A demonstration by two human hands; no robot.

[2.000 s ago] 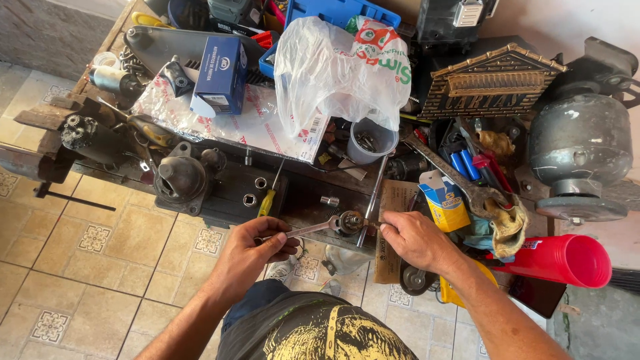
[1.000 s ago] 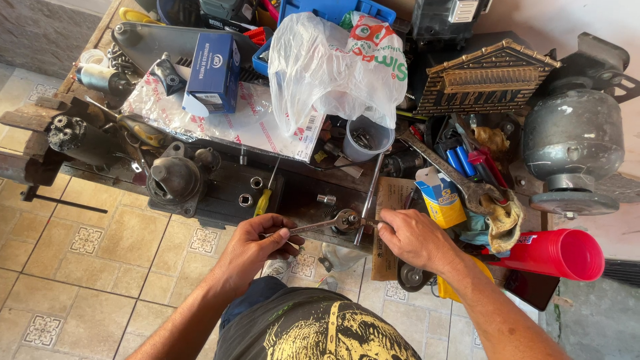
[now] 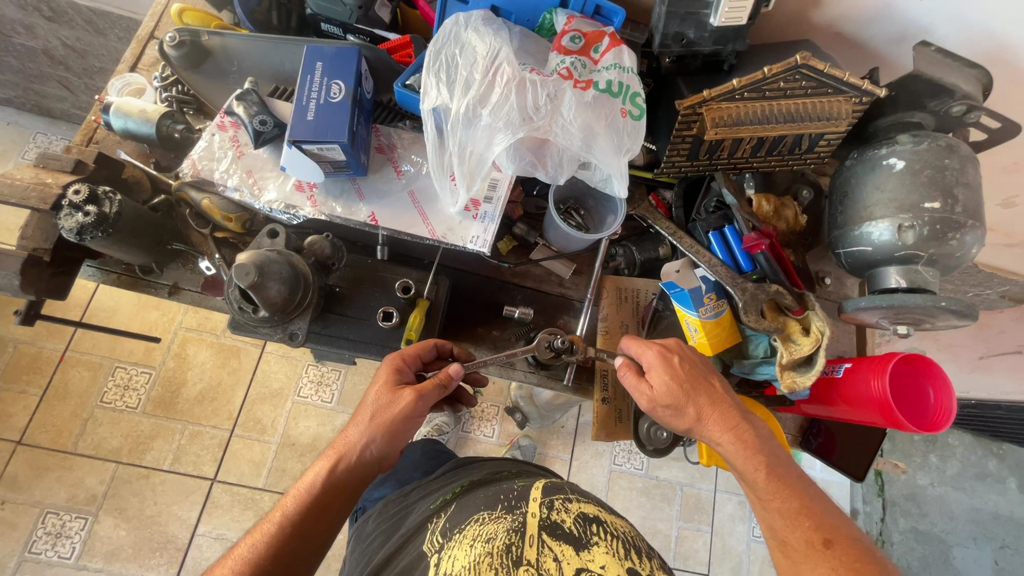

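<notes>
My left hand grips the near end of a steel combination wrench. The wrench's other end sits on a small round metal part at the bench's front edge. From the right, my right hand is closed on a second wrench, whose far end meets the same part. Behind the part lie a loose socket and a long steel bar. A yellow-handled screwdriver and two sockets lie left of them, beside a cast metal starter housing.
A plastic bag and a blue box lie on a wrapped flat package. A plastic cup of small parts stands behind my hands. At right are a large wrench, a bench grinder and a red cup.
The left-hand wrench has tilted: its hand end now sits lower relative to the end on the round part. Both hands keep their hold near the part.
</notes>
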